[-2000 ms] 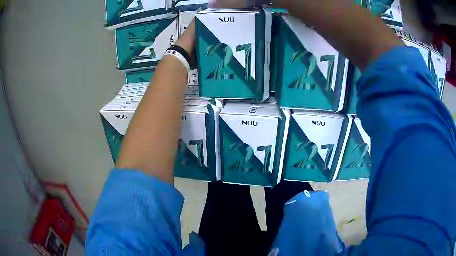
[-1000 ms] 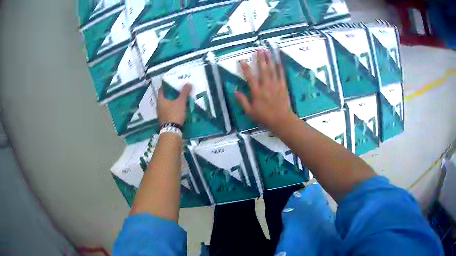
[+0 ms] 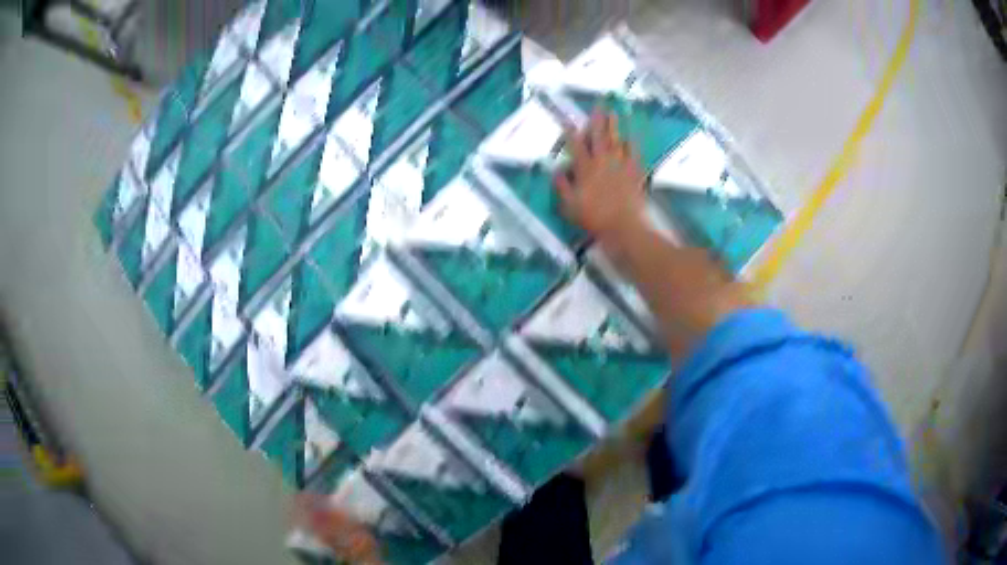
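Observation:
A wide block of teal-green and white printed boxes (image 3: 442,320) stands at floor level in front of me, in several leaning, overlapping rows. The picture is blurred. My right hand (image 3: 602,177) lies flat with fingers spread on boxes at the upper right of the block and grips nothing. My left hand (image 3: 337,528) is small and blurred at the near lower left corner of the block. Whether it holds a box there cannot be told.
Pale floor surrounds the block, with a yellow line (image 3: 845,160) on the right. A red object (image 3: 775,16) is at the top edge. A dark metal frame (image 3: 83,33) is at the top left, and a yellow and dark thing (image 3: 53,466) is at the left.
The view has turned, so the block now lies diagonally. My right hand has moved from the middle boxes to the far right ones. My left hand has left the box front and is at the near left corner.

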